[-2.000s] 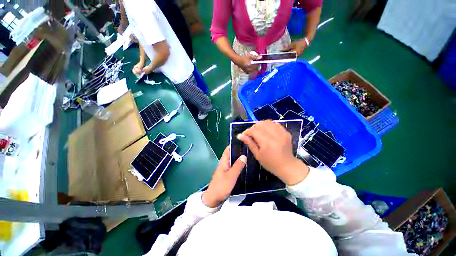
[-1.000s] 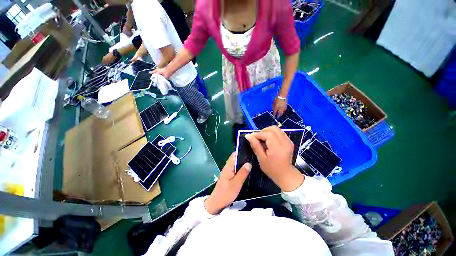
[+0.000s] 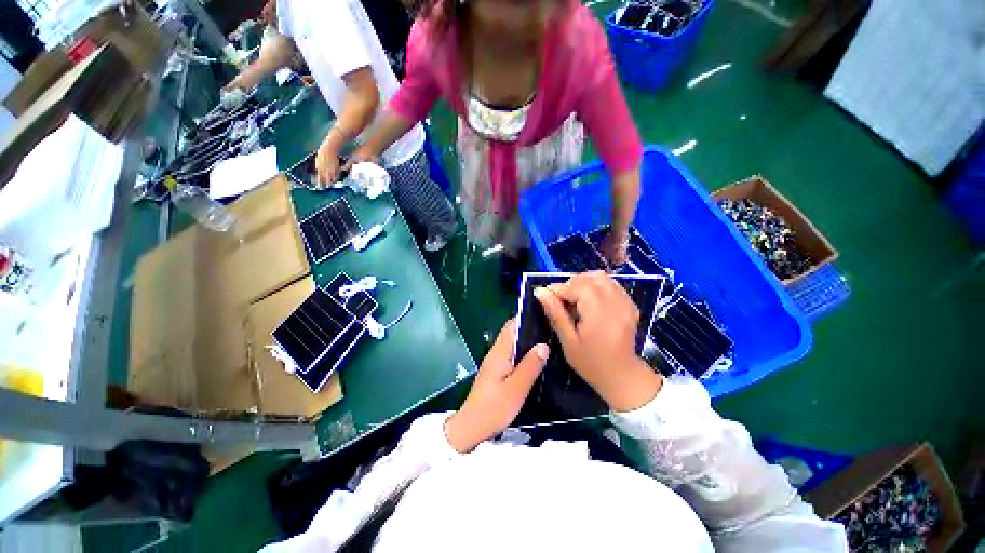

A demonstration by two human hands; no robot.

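A black solar panel (image 3: pixel 572 391) with thin pale lines and a white edge is held flat in front of me. My left hand (image 3: pixel 499 391) grips its left edge, thumb on top. My right hand (image 3: pixel 601 329) lies over the panel's upper part, with fingers bent and fingertips together near the upper left corner. Whether the fingertips pinch something small cannot be told. The lower part of the panel lies partly in shadow above my lap.
A blue crate (image 3: pixel 745 265) with panels stands ahead right; a person in pink (image 3: pixel 518 108) reaches into it. The green bench (image 3: pixel 416 324) at left bears panels with white leads and cardboard (image 3: pixel 205 313). Cartons of small parts (image 3: pixel 769 232) stand right. Another person works at the bench.
The person in pink has bent over, put one hand into the crate and reached the other to the bench with a white cloth. My hands remain on the panel, with the right slightly shifted.
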